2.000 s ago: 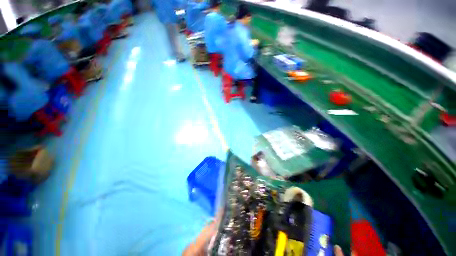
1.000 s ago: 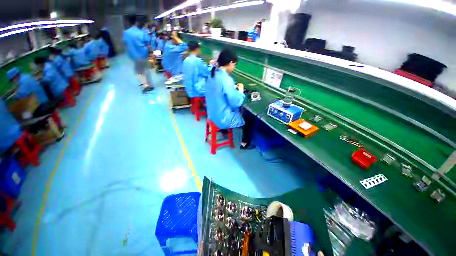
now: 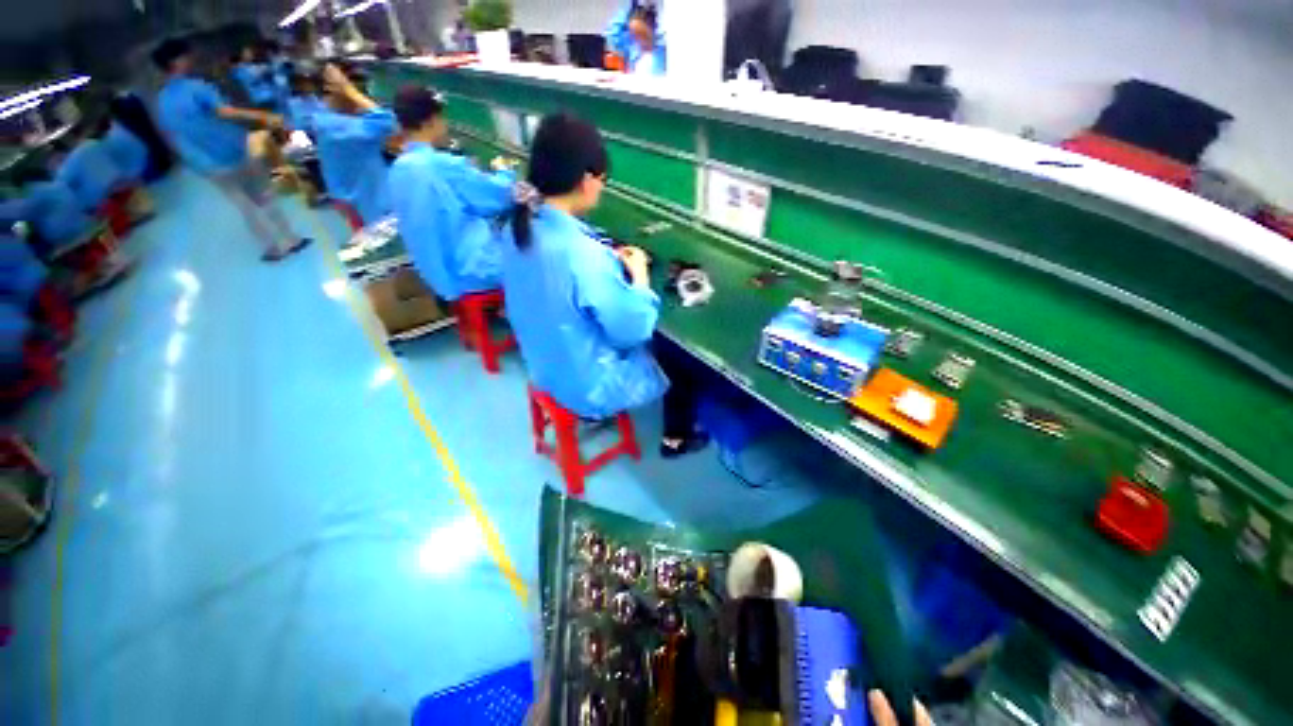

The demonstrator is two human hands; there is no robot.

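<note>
A dark green mat (image 3: 851, 546) at the bottom centre carries a clear blister tray (image 3: 564, 589) of round shiny metal-rimmed units (image 3: 627, 567). Beside the tray, on its right, are a blue and black soldering station (image 3: 823, 660) with a yellow part at the bottom edge, and a pale ring or roll (image 3: 766, 573) behind it. My right hand (image 3: 896, 709) is cut off by the bottom edge; only fingertips show, at the load's right side against the mat. My left hand is not in view.
The long green bench (image 3: 993, 468) on the right holds a blue box (image 3: 823, 348), an orange tray (image 3: 905, 407), a red holder (image 3: 1133, 514) and a white strip (image 3: 1170, 597). A seated person (image 3: 574, 305) is ahead on a red stool (image 3: 579, 440). A blue stool (image 3: 479, 701) is at lower left.
The view has turned right and moved forward, bringing the seated people and bench items closer. The blue stool has slid down towards the bottom edge. My left hand, visible earlier, is out of view.
</note>
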